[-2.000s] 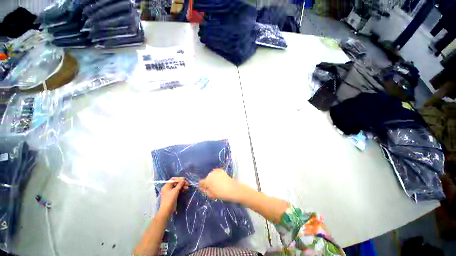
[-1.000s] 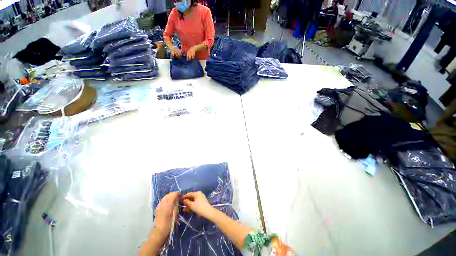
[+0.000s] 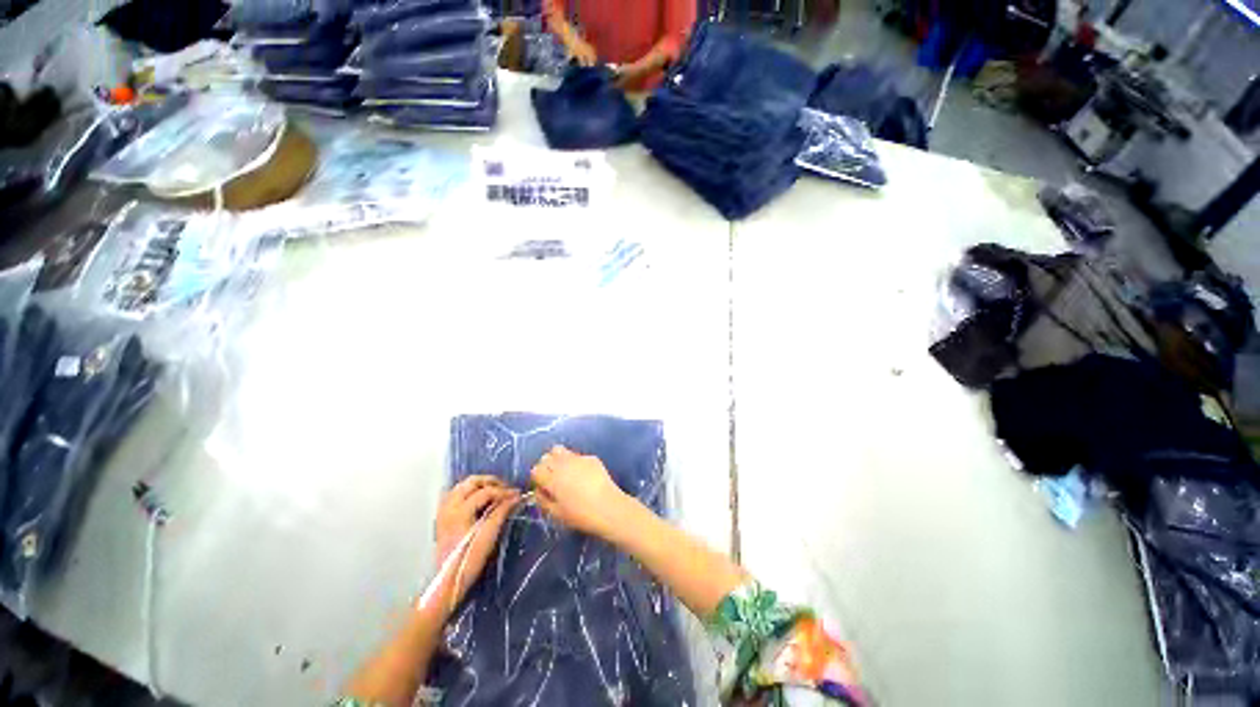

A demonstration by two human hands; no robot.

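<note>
A bagged pair of dark blue jeans (image 3: pixel 580 594) lies flat on the white table in front of me, in shiny clear film. My left hand (image 3: pixel 477 518) and my right hand (image 3: pixel 574 486) are close together over its upper part. Their fingers pinch a thin white tying strip (image 3: pixel 449 569), which crosses the bag and trails down over my left wrist. The fingertips partly hide where the strip meets itself, so I cannot tell whether it is knotted.
Folded jeans (image 3: pixel 726 118) and bagged stacks (image 3: pixel 422 62) stand at the far side, where a person (image 3: pixel 622 35) handles a dark garment. Clear bags (image 3: pixel 228 318) and bagged jeans (image 3: pixel 69 442) lie left. Dark garments (image 3: pixel 1105 414) lie right. A lettered white sheet (image 3: pixel 539 200) lies ahead.
My hands, apart two seconds ago, are now close together at the strip. The view has tilted and shifted; the far person came into view and is now cut off at the top.
</note>
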